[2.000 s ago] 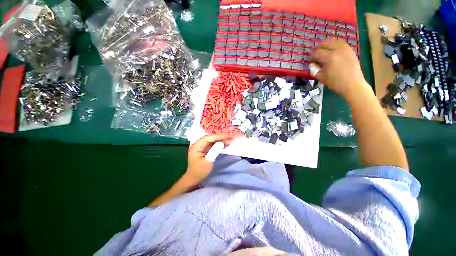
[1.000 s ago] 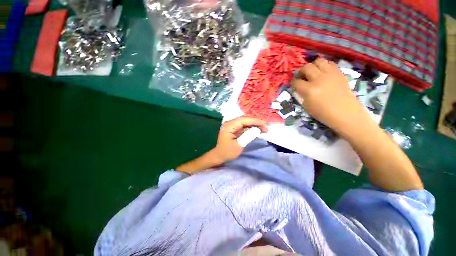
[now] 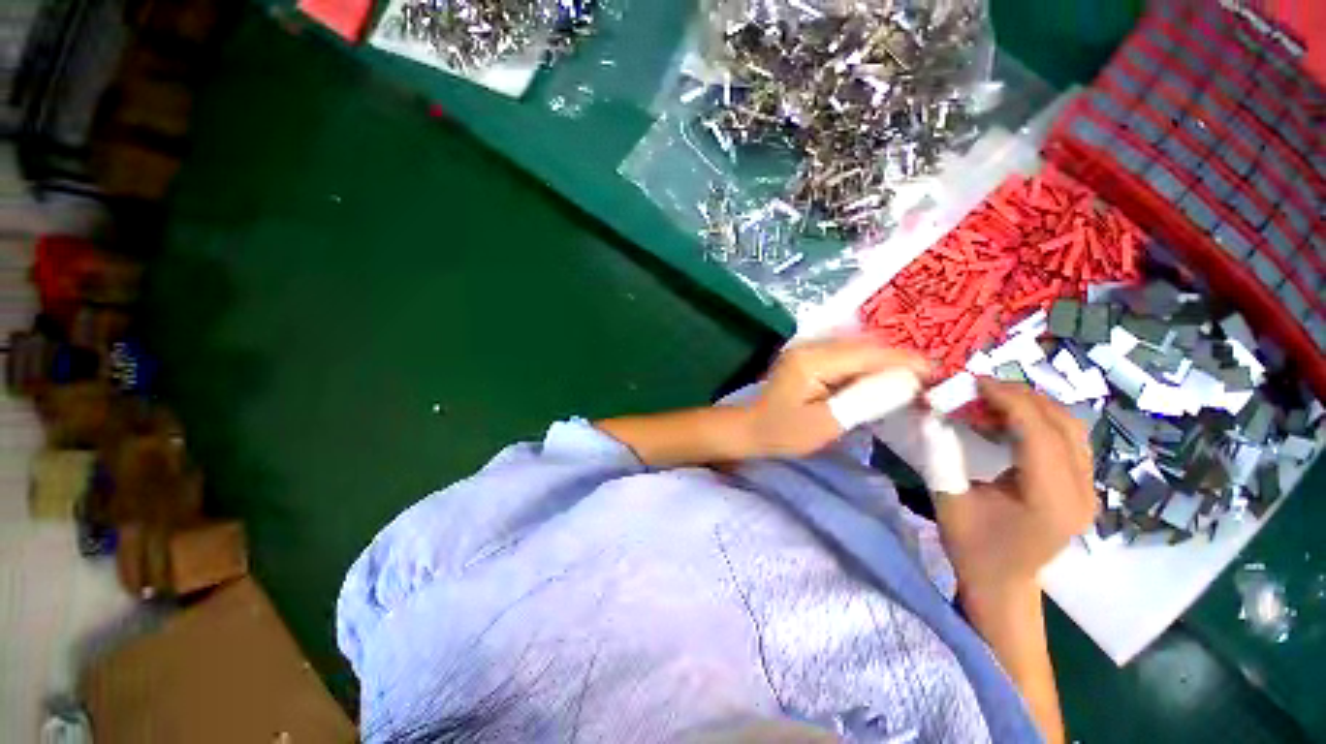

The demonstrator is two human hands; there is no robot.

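Observation:
My left hand (image 3: 836, 400) and my right hand (image 3: 1018, 472) meet fingertip to fingertip at the near edge of the white sheet (image 3: 1127, 603). White sleeves cover the thumbs. A small white-faced square plate (image 3: 953, 393) shows between the fingertips, with a bit of red beside my right fingers. What exactly my left fingertips hold is too small to tell. Red plastic strips (image 3: 1003, 262) lie heaped just beyond the hands. Loose square plates (image 3: 1163, 393), dark grey and white, lie to the right of the strips.
The red tray (image 3: 1222, 131) with rows of grey rectangles is at the upper right. Small metal fittings (image 3: 844, 116) lie on a clear bag (image 3: 669, 153) beyond the strips. More metal fittings (image 3: 487, 22) and a red block (image 3: 338, 15) are farther left. Cardboard boxes (image 3: 211, 654) stand at lower left.
The view has turned, so the bench slants and the floor and boxes show at left. My right hand has moved from the tray, through the plates, to my left hand, with a plate at the fingertips.

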